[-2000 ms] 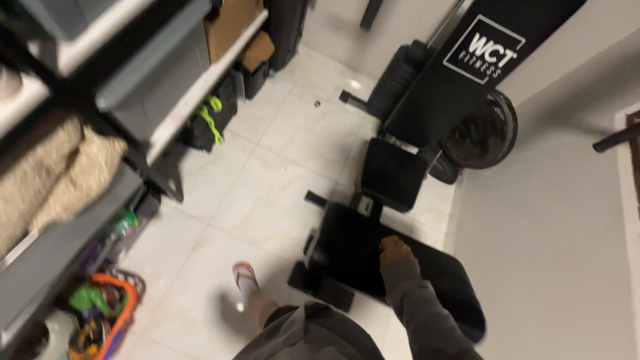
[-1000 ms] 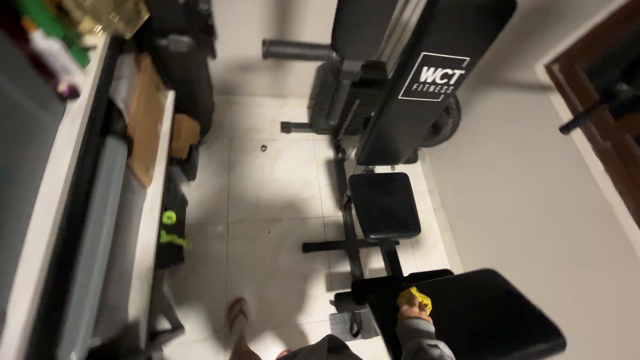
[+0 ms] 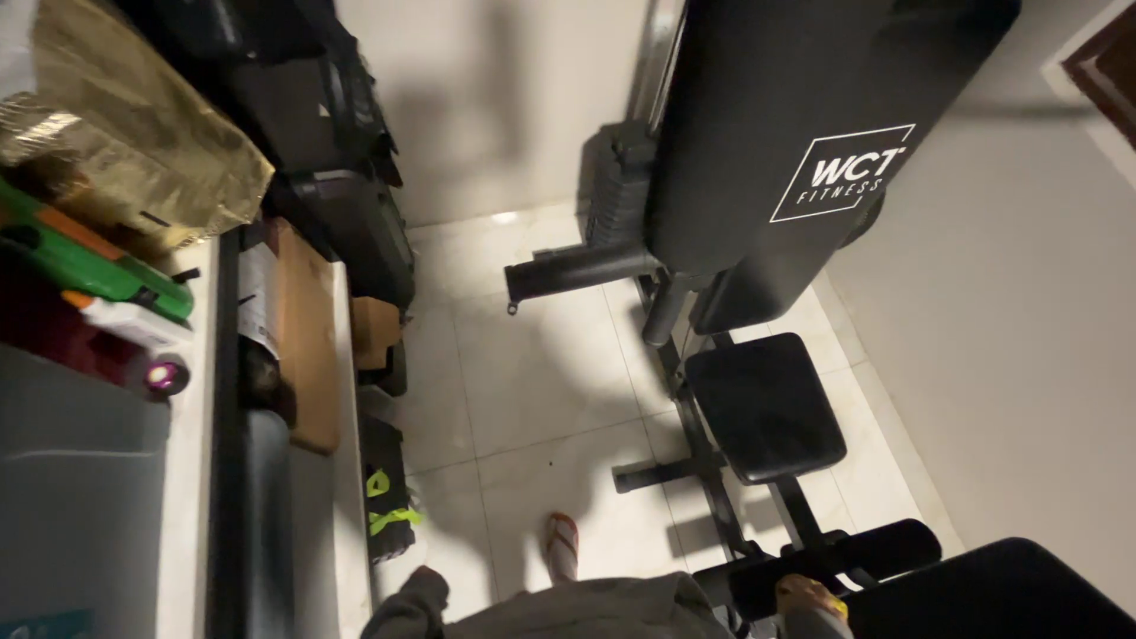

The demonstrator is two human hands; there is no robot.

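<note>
My right hand (image 3: pixel 809 596) is low in the view, closed on a yellow cloth (image 3: pixel 834 607) that shows only in part. It is beside the black roller pad (image 3: pixel 887 548) and the padded bench (image 3: pixel 1003 595) of a home gym machine. My left hand (image 3: pixel 428 586) hangs low near the shelf, mostly covered by its grey sleeve and dim; its fingers are not clear. The machine's black seat (image 3: pixel 765 406) and tall backrest (image 3: pixel 816 115) rise ahead of my right hand.
Shelving (image 3: pixel 353 497) runs along the left, holding a gold bag (image 3: pixel 151 124), a green toy (image 3: pixel 98 257) and a cardboard box (image 3: pixel 306 342). A black bag with lime straps (image 3: pixel 386 497) lies below. A foot bar (image 3: pixel 661 473) juts over the tiled floor; a wall stands right.
The view has swung forward, bringing the backrest closer. My left hand has come into view. My right hand, with the yellow cloth, is now by the roller pad rather than over the bench.
</note>
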